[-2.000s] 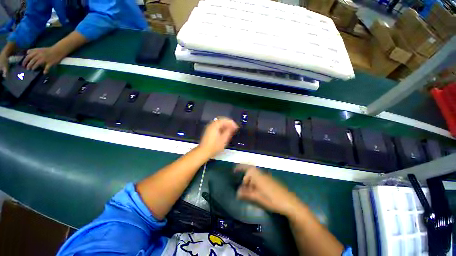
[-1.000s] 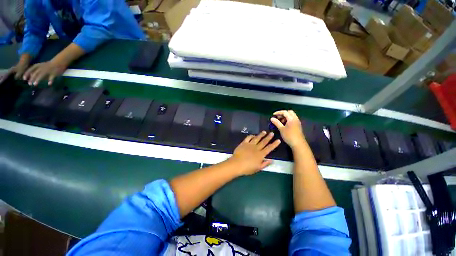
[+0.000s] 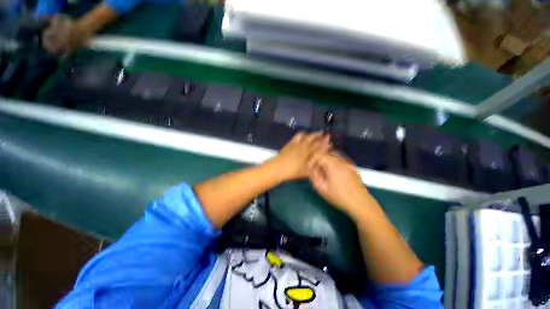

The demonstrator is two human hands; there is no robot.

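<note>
A row of black boxes lies on the green belt, with flat lids (image 3: 293,112) between narrower tray sections that show small watch faces (image 3: 258,106). My left hand (image 3: 300,154) and my right hand (image 3: 330,172) are together at the near edge of the row, above the white rail. Both are blurred, and I cannot tell whether they hold anything. A pile of black watches (image 3: 283,240) lies at the worktop's near edge by my lap.
White blister trays (image 3: 344,30) are stacked across the belt. More white trays (image 3: 503,259) stand at the right with black straps (image 3: 540,259) on them. A grey post (image 3: 515,90) crosses the upper right. Another person's hand (image 3: 58,35) is at the upper left.
The view has shifted and blurred. My right hand has come down from the row's middle to beside my left hand. The boxes on the belt have moved right since the first frame.
</note>
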